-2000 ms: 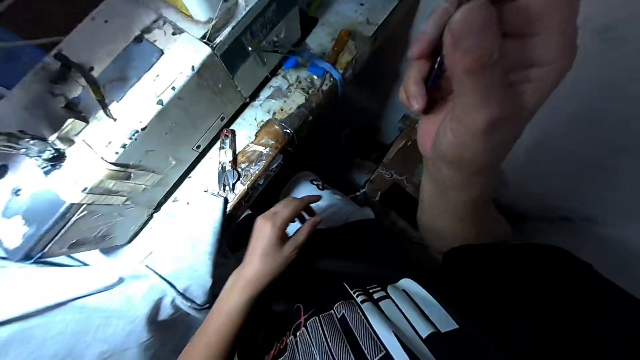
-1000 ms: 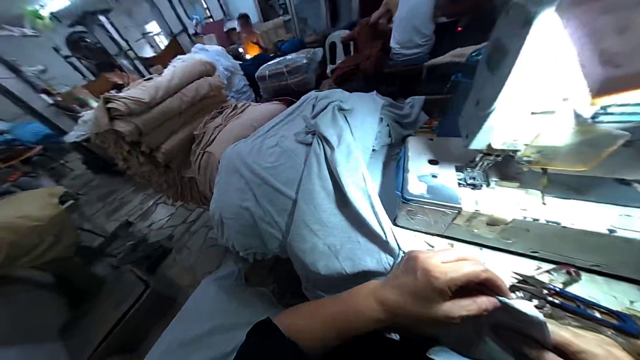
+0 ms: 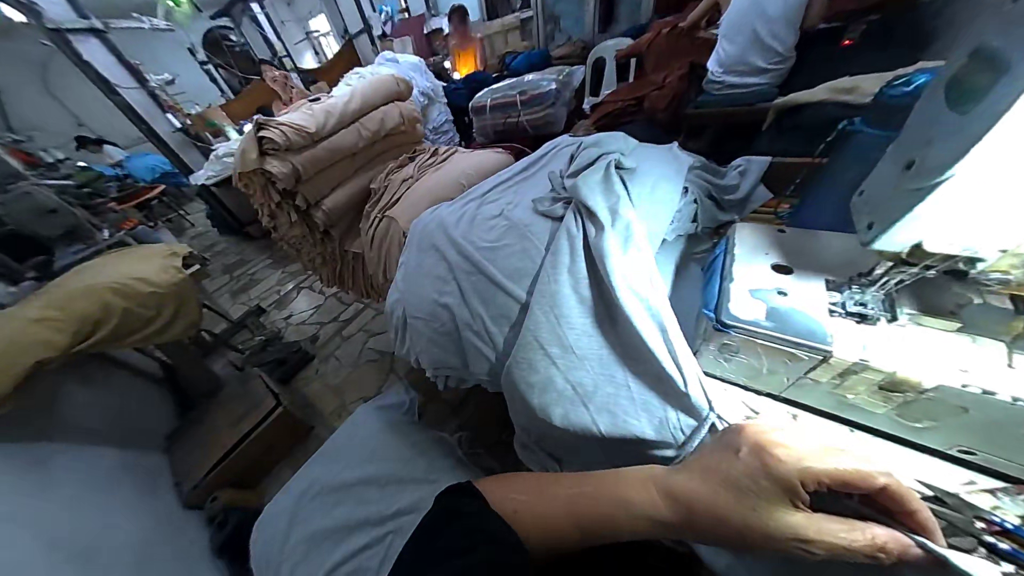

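Note:
My left hand (image 3: pixel 788 500) reaches from the bottom centre to the lower right, its thumb and fingers closed on the edge of a piece of grey fabric (image 3: pixel 952 557). My right hand is out of view. Close beyond the fingertips lie scissors with blue handles (image 3: pixel 996 532), cut off by the frame edge. A large draped pile of light grey knit fabric (image 3: pixel 592 320) stands left of the sewing machine (image 3: pixel 920 172), one fold running down behind my wrist. The lit presser foot area (image 3: pixel 864 302) is above and right of my hand.
Rolled tan fabric (image 3: pixel 344 136) is stacked beyond the grey pile. Brown cloth (image 3: pixel 104 300) covers something at left, near a wooden box (image 3: pixel 232 440). Grey cloth (image 3: pixel 360 488) lies below my forearm. A seated person (image 3: pixel 752 44) and a plastic-wrapped bundle (image 3: pixel 524 104) are at the back.
The view has swung from the machine's front edge and my lap to the fabric piles and room. My right hand, seen at the lower right one second ago, has left the view.

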